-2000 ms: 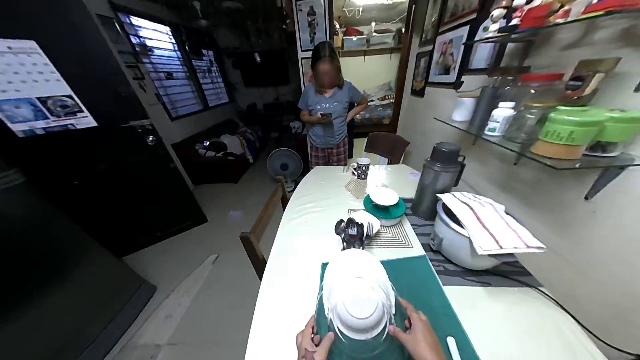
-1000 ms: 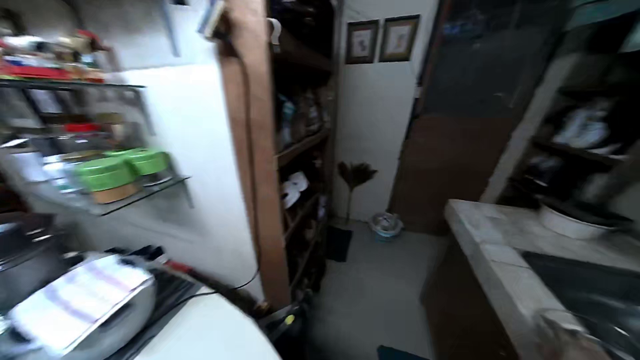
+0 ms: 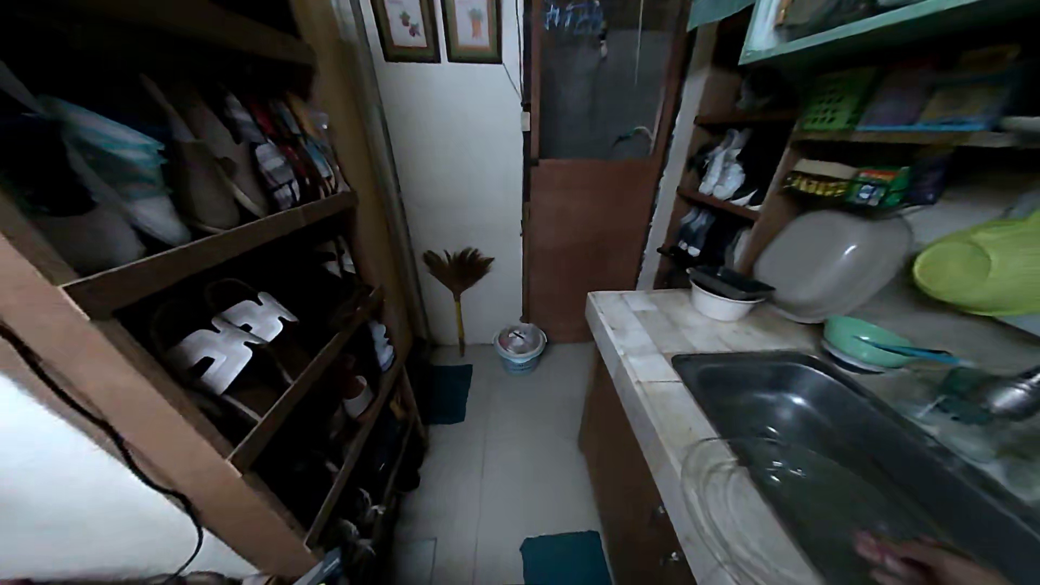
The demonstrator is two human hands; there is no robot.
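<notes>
My right hand [image 3: 918, 561] is blurred at the lower right corner, over the near part of the stainless steel sink [image 3: 780, 390]. Just left of it, a clear glass dish [image 3: 731, 504] overlaps the tiled counter edge and the sink. Blur hides whether my fingers touch the dish. My left hand is out of the picture. A green bowl [image 3: 865, 341] with a blue-handled utensil rests behind the sink, near the metal faucet [image 3: 1011, 396].
The tiled counter [image 3: 650, 325] carries a white basin [image 3: 721, 302] and a large grey basin [image 3: 837, 260]. On the left stands a wooden shoe rack [image 3: 219, 244]. A broom [image 3: 457, 284], a lidded bucket [image 3: 520, 348] and a green mat [image 3: 566, 559] are along the floor.
The view has swung right from the dining table to the sink. Two seconds ago both my hands held a glass bowl with white dishes in it; those white dishes are now out of view.
</notes>
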